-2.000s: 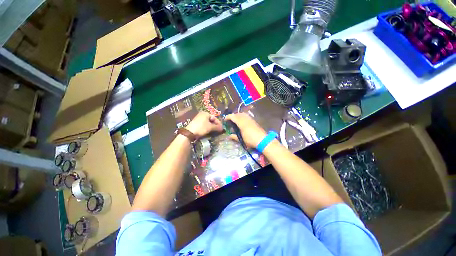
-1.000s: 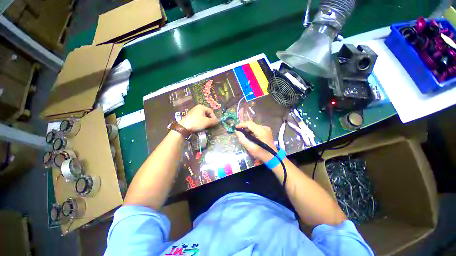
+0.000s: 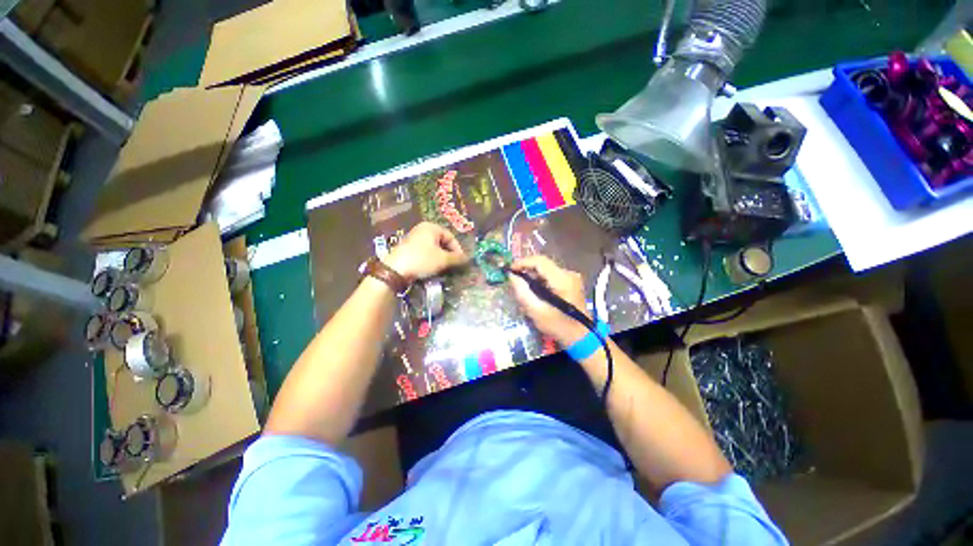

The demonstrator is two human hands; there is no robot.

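A green ring circuit board (image 3: pixel 493 260) lies on the dark brown printed sheet between my hands. My right hand (image 3: pixel 547 295) is shut on the black pen-like soldering iron (image 3: pixel 560 304), its tip end at the ring's lower right side and its cord trailing down over my wrist. My left hand (image 3: pixel 429 254) is at the ring's left, fingertips pinched together close to it; whether it holds a thin wire is too small to tell. A round housing (image 3: pixel 429 299) stands on the sheet below my left hand.
Clear housings (image 3: pixel 182 390) stand on cardboard (image 3: pixel 219 352) at left. A small fan (image 3: pixel 606 197), pale-handled cutters (image 3: pixel 637 279), fume extractor cone (image 3: pixel 664 112), iron stand (image 3: pixel 742 208) and round tin (image 3: pixel 752 262) are at right. A blue bin (image 3: pixel 889 155) and a carton of leaded parts (image 3: pixel 854 384) lie beyond.
Since two seconds ago my hands have moved apart, leaving the green ring in plain view between them. Over the last second they have hardly moved. The stand's red light no longer shows.
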